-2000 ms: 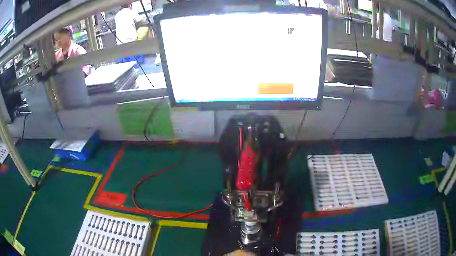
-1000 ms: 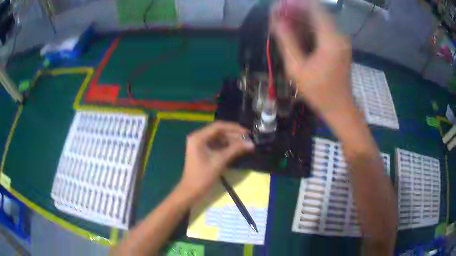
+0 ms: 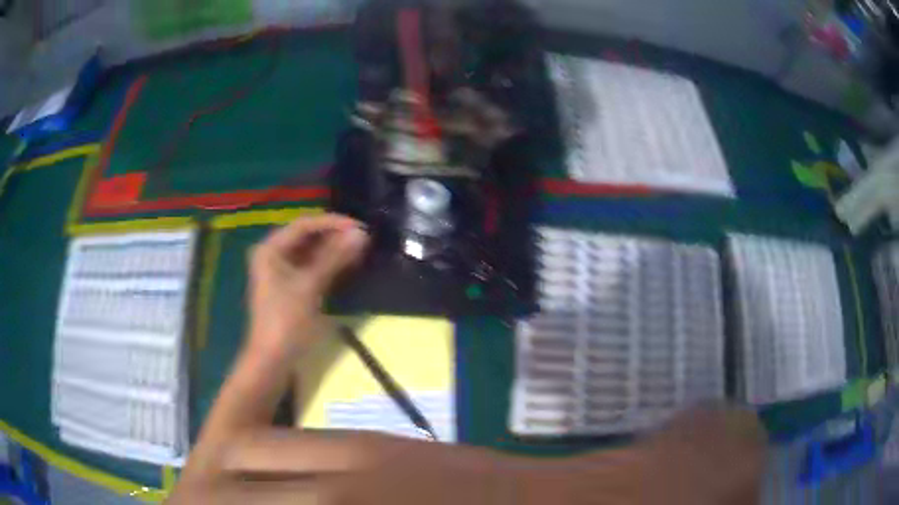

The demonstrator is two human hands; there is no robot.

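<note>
The black test fixture (image 3: 375, 266) stands in the upper middle, with its red clamp handle (image 3: 414, 69) pointing away from me. A silver round nest with a pale top (image 3: 429, 197) shows below the metal clamp head (image 3: 414, 148). My left hand (image 3: 296, 271) is left of the nest at the base's left edge, thumb and forefinger pinched together; whether a small part is between them cannot be made out. A blurred bare arm (image 3: 513, 468) crosses the bottom of the picture; my right hand cannot be made out clearly.
Component trays lie at the left (image 3: 123, 345), right of the fixture (image 3: 621, 335), far right (image 3: 789, 316) and behind (image 3: 641, 123). A black pen (image 3: 384, 380) lies on yellow paper (image 3: 414, 345) below the fixture. A thin red wire (image 3: 212, 108) curves over the green mat.
The view has tilted down and shifted right since the earlier frames. My right hand has left the clamp handle and its arm is now low across the picture. My left hand has moved away from the nest.
</note>
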